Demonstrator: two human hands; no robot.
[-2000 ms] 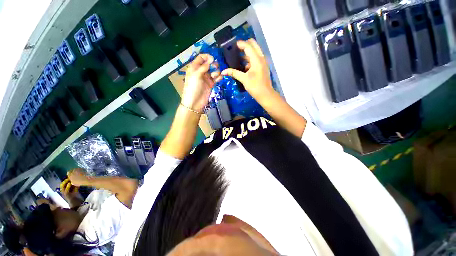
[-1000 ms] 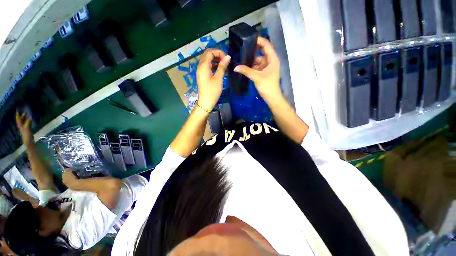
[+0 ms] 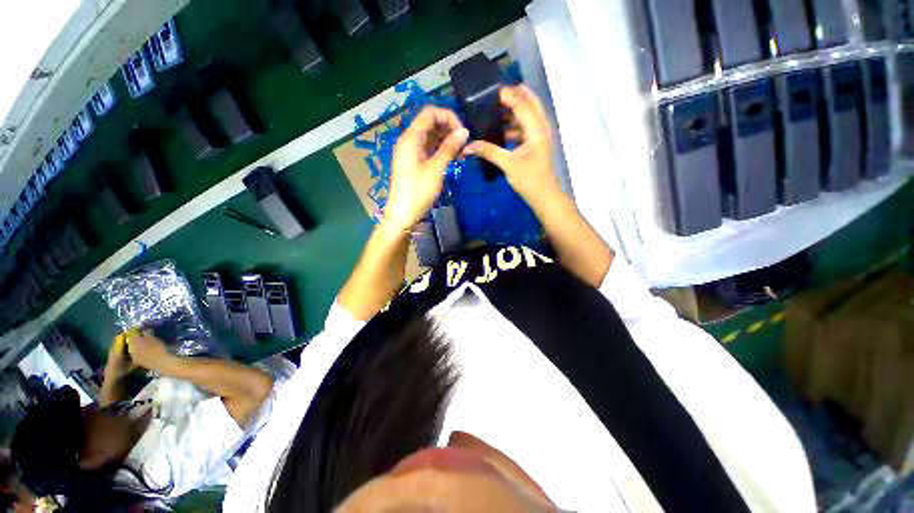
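Observation:
A dark device housing (image 3: 477,84) stands or lies at the far end of the blue work mat (image 3: 506,215), its near part behind my right hand. My left hand (image 3: 423,165) is beside it, thumb and forefinger pinched together near my right thumb; whether a small part is between them is too small to tell. My right hand (image 3: 523,150) is at the housing's right side, fingers curled round that side, thumb pointing left. Blue film scraps (image 3: 373,135) lie on the mat's left part. Two grey housings (image 3: 435,232) are on the mat near my body.
A clear blister tray (image 3: 656,250) with rows of housings is at right. Several grey housings (image 3: 263,306) stand on the green bench at left, with a lone housing (image 3: 281,208) and thin dark tool (image 3: 248,221). Dark housings line the belt. Another worker (image 3: 190,421) sits at left.
Since two seconds ago, my hands have come together in front of the housing. Since one second ago, the housing appears lower and less upright. The other worker's raised arm has come back down.

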